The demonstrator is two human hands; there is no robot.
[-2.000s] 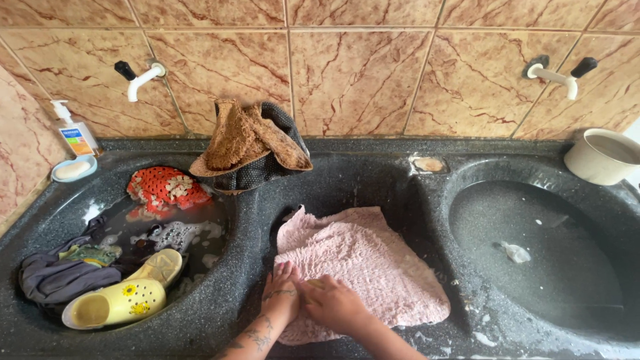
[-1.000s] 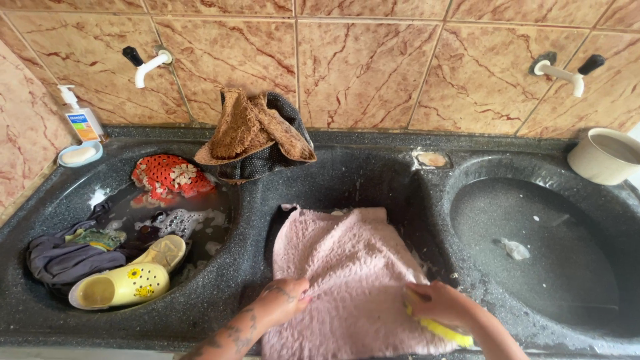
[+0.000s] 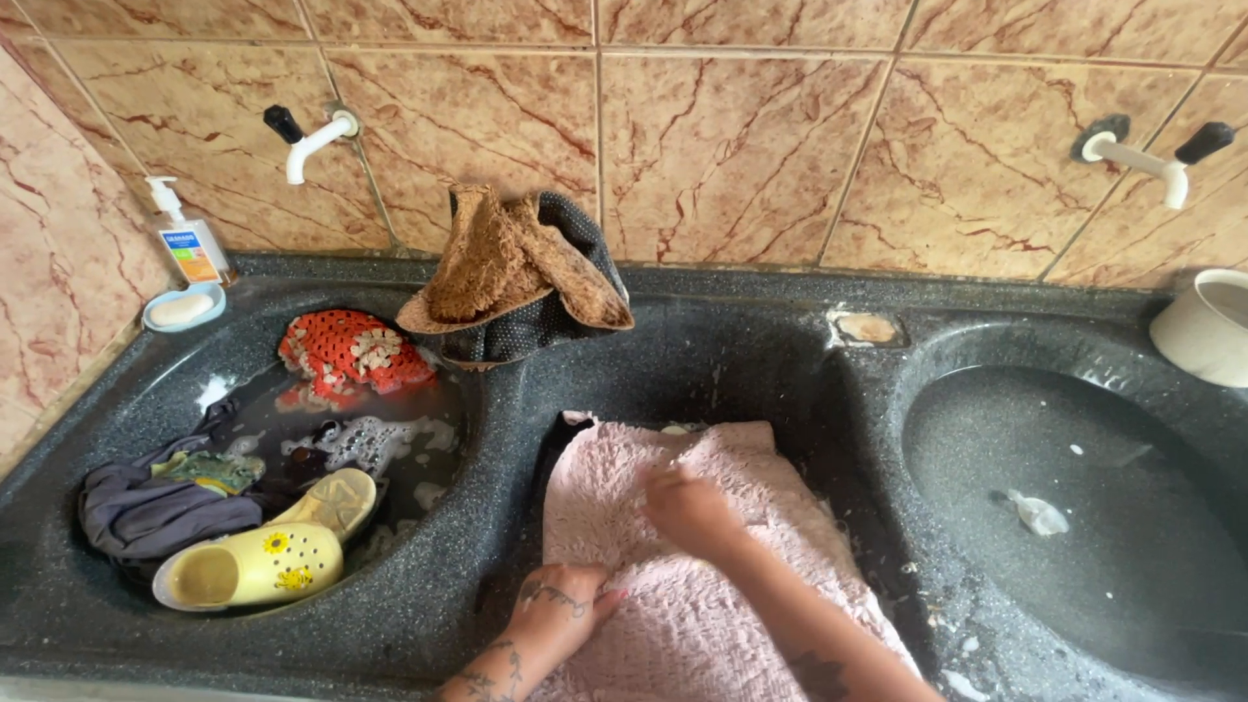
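A pink textured mat (image 3: 682, 604) lies spread over the middle basin of a dark speckled sink. My left hand (image 3: 565, 604) presses on its left side, with the fingers partly hidden and touching the cloth. Over the mat's upper middle is my right hand (image 3: 687, 512), fingers curled and blurred; whether it grips anything does not show. In the left basin, a yellow clog (image 3: 253, 567) rests beside dark wet clothing (image 3: 171, 512) and a red crocheted piece (image 3: 356, 356). A brown mat with dark dotted backing (image 3: 487, 263) is draped on the back rim.
The right basin holds cloudy water with a small translucent thing (image 3: 1038, 514) in it. A pale pot (image 3: 1207, 327) stands at the back right. Two wall taps (image 3: 317, 146) jut from the tiles. A pump bottle (image 3: 190, 234) and a blue soap dish (image 3: 185, 308) sit back left.
My right hand has moved up the mat from its lower right, where it held a yellow object one second ago. The mat's near part has spread toward me since the first frame.
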